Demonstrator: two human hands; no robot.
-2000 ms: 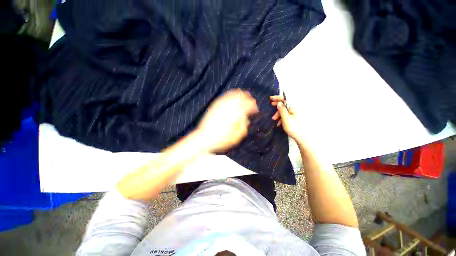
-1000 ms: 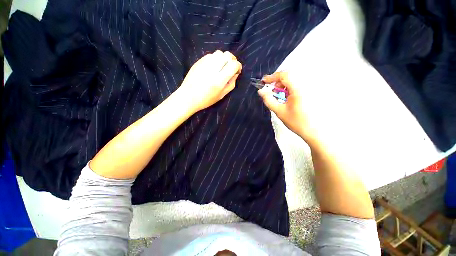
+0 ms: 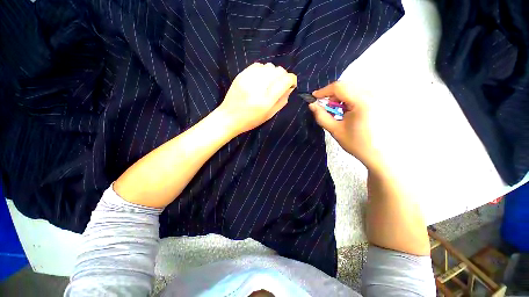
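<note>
The dark pinstriped garment (image 3: 261,174) is spread over the white tabletop, and its lower point hangs over the near edge. My left hand (image 3: 259,96) lies on it with the fingers curled down, pinching the cloth. My right hand (image 3: 350,116) is just to the right and holds the thread snips (image 3: 329,107), with blue and pink at the grip. The dark tips point left over the cloth, close to my left fingertips. Whether a thread lies between the blades cannot be seen.
Another dark striped garment (image 3: 493,75) lies at the table's right side. The white tabletop (image 3: 423,127) shows between the two garments. A wooden frame (image 3: 464,270) stands on the floor at the lower right. Blue plastic shows at the left edge (image 3: 13,232) and the right edge.
My left hand has moved up the garment and is now pinching the cloth. My right hand has come beside it, with the snips now plainly in view. The view has shifted.
</note>
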